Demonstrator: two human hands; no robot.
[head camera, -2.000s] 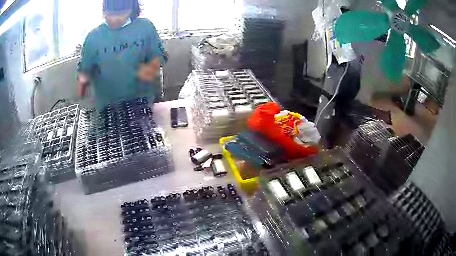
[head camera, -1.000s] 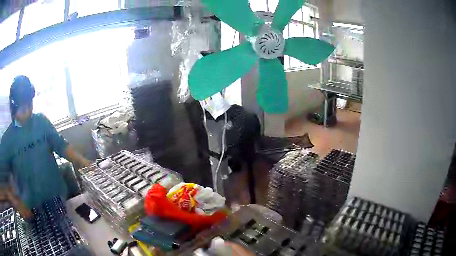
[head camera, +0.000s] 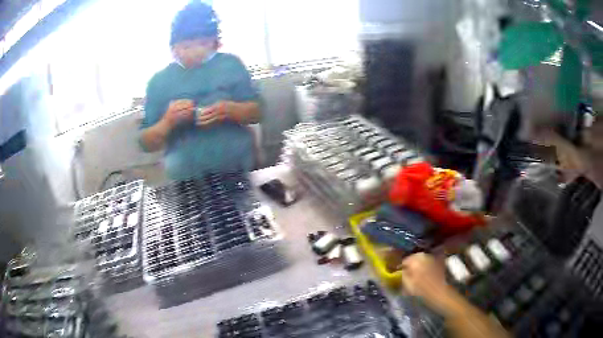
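Note:
My right hand (head camera: 424, 276) is bare and blurred, between the yellow bin (head camera: 375, 254) and the near right tray (head camera: 529, 270). Its fingers look curled; whether they hold a part is not clear. White parts (head camera: 478, 259) sit in a row in that tray, just right of my hand. A tray of small black parts (head camera: 311, 315) lies at the bottom centre, cut off by the edge. Loose black and white parts (head camera: 337, 249) lie on the table left of the bin. My left hand is out of the picture.
Tray stacks stand at far left (head camera: 46, 290), centre left (head camera: 211, 264) and back centre (head camera: 350, 155). A red bag (head camera: 423, 191) and a dark packet (head camera: 397, 228) lie on the bin. A person (head camera: 201, 109) faces me, hands raised together. A phone (head camera: 279, 191) lies on the table.
The view has swung back left and down from the fan and pillar. My right hand, partly seen at the bottom edge before, now shows beside the bin. The other person's hands have come together.

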